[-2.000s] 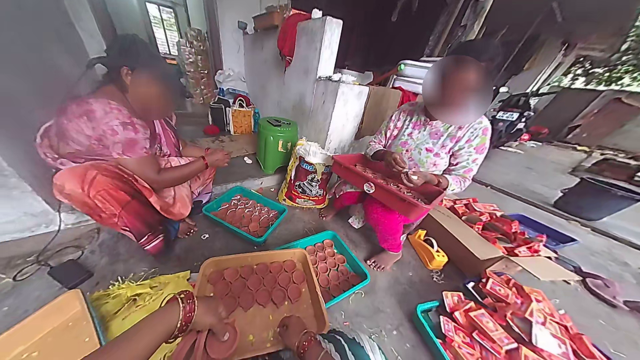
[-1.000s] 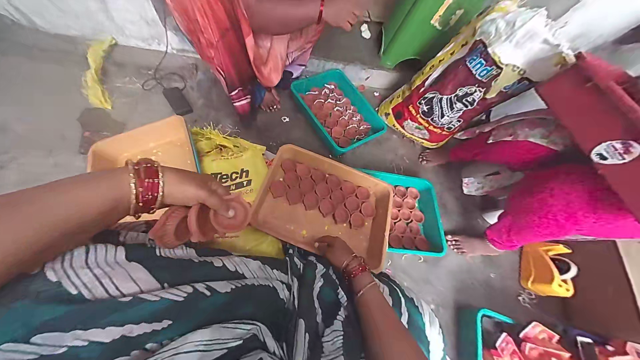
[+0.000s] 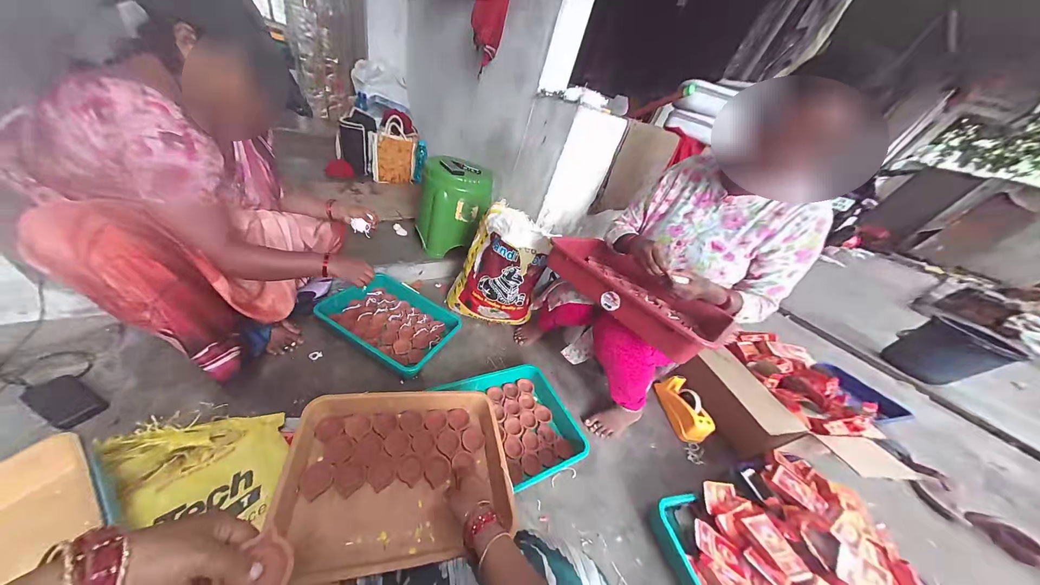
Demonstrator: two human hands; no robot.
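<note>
Near the bottom middle lies an orange plastic tray (image 3: 366, 532) with rows of small clay lamps (image 3: 382, 443) across its far part. My right hand (image 3: 471, 500) reaches into it, its fingertips at a lamp at the right end of the nearest row; whether they grip it is unclear. My left hand (image 3: 199, 548), at the tray's lower left corner, holds clay lamps (image 3: 272, 556), partly cut off by the frame's edge. Beyond the orange tray, a teal tray (image 3: 581, 443) holds more clay lamps (image 3: 528, 426). Both wrists wear bangles.
One person at left works over a teal tray (image 3: 414, 370) of lamps with white wicks. Another at right holds a red tray (image 3: 642, 313). Around stand a printed sack (image 3: 504, 276), a green stool (image 3: 455, 203), a yellow bag (image 3: 195, 471), a tape dispenser (image 3: 684, 410) and red packets (image 3: 780, 544).
The view has swung back up from the steep downward look of one second ago. My left hand has moved lower, to the orange tray's near left corner, with lamps still in it.
</note>
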